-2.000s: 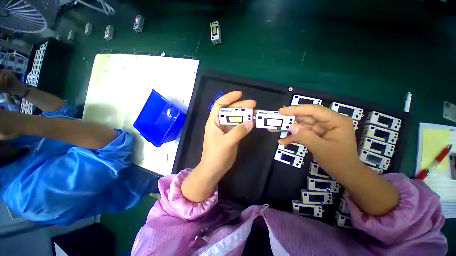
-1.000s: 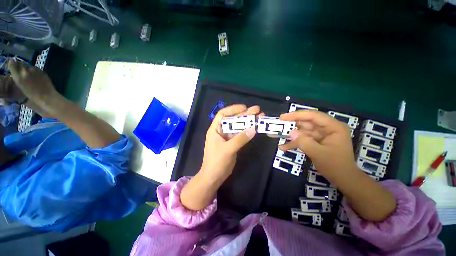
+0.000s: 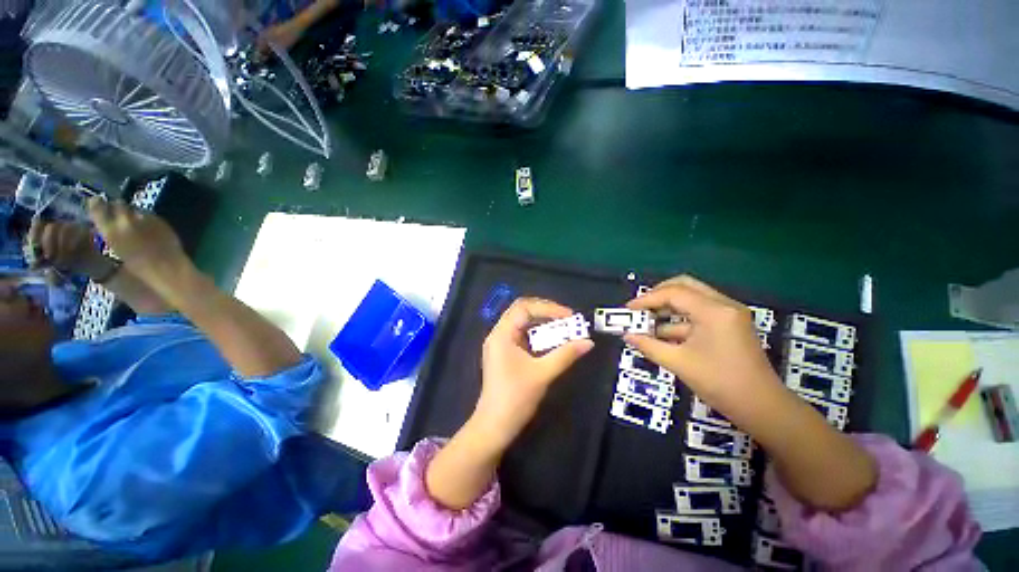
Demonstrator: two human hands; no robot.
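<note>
My left hand [image 3: 516, 366] holds a white module [image 3: 558, 333] between thumb and fingers, with a plain or side face showing. My right hand [image 3: 706, 342] holds another white module [image 3: 624, 322] with its window face showing. The two modules are close together, with a small gap, above the middle of the black tray [image 3: 536, 447]. Columns of white modules [image 3: 718, 470] lie in the tray's right part, some hidden behind my right hand and forearm. A small blue part [image 3: 497, 301] lies near the tray's upper left corner.
A blue bin [image 3: 382, 335] stands on a pale mat [image 3: 302, 268] at left, beside a blue-sleeved person. A loose module [image 3: 525, 186] lies beyond the tray. A red pen [image 3: 948, 409] lies on a record sheet [image 3: 918, 369]. A fan [image 3: 117, 106] stands at upper left.
The view has tilted up, showing a clear box of parts and a printed sheet at the back. The left module has turned from its window face; a small gap now separates the two modules.
</note>
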